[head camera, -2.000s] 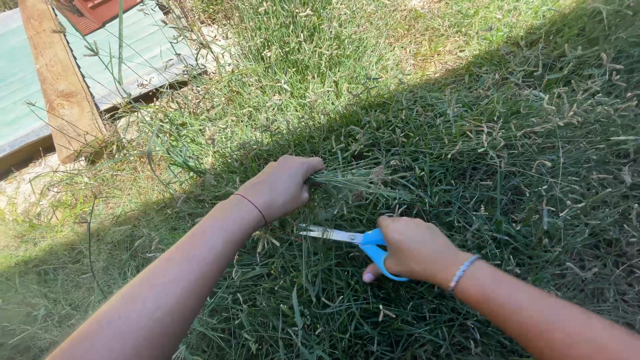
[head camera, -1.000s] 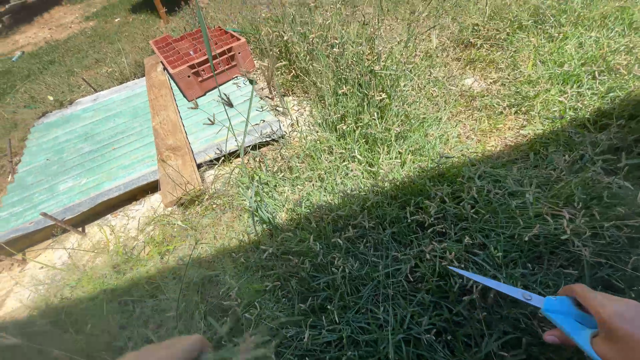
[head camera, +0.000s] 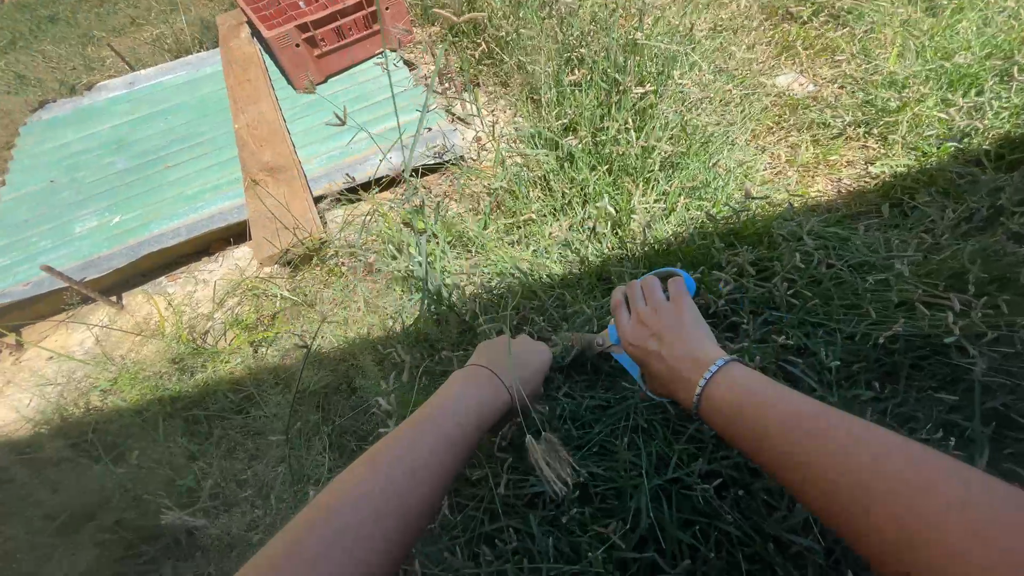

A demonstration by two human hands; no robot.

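Observation:
My right hand point(head camera: 668, 336) holds scissors with blue handles point(head camera: 626, 362), the handles spread apart. Their metal blades point left toward my left hand and are partly lost among the grass. My left hand point(head camera: 512, 364) is closed around some grass stems, close to the blade tips; its fingertips are hidden. A pale seed head point(head camera: 550, 464) hangs on thin stems just below that hand. Tall grass point(head camera: 640, 152) with many seed heads surrounds both hands, partly in shade.
A green corrugated sheet point(head camera: 120, 168) lies on the ground at the upper left. Across it rests a wooden plank point(head camera: 260, 152), with a red plastic crate point(head camera: 336, 40) beside the plank. A rusty rod point(head camera: 80, 286) sticks out near the sheet's lower edge.
Both hands have come from the bottom and right edges of the view to the grass near the middle. The scissors have gone from closed to spread. The view has shifted.

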